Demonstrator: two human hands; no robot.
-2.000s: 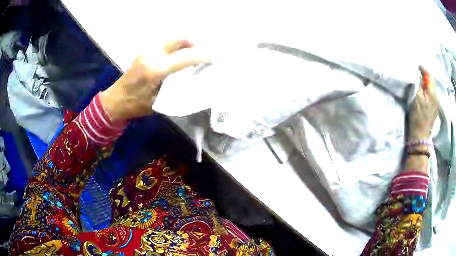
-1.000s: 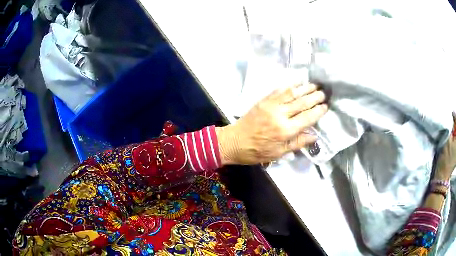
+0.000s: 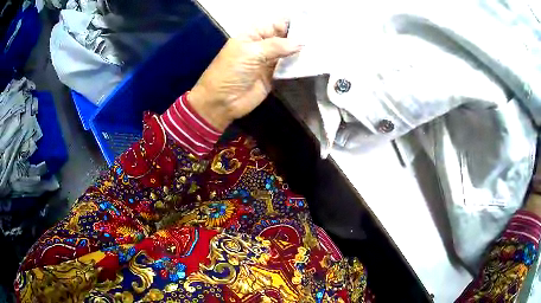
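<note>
A pale grey-white garment (image 3: 409, 77) lies on the white table, with part of it lifted at the near edge. My left hand (image 3: 243, 71) pinches the lifted cloth between thumb and fingers. To the right of that hand, a stitched band, which looks like a cuff (image 3: 362, 109), shows a dark round button (image 3: 342, 86) and a second button (image 3: 386, 125). My right hand (image 3: 535, 192) is cut off by the right edge; only the wrist area shows, so its fingers and anything in them are hidden.
The white table's (image 3: 391, 189) dark edge runs diagonally in front of me. On the floor at left stands a blue crate (image 3: 142, 89) with pale cloth (image 3: 86, 65) at its far side. More blue crates with heaped pale garments (image 3: 21, 136) are at the far left.
My left hand has moved from lying on the garment back to the left and now lifts its cloth, turning the buttons into view. My right hand has slid mostly out of the picture.
</note>
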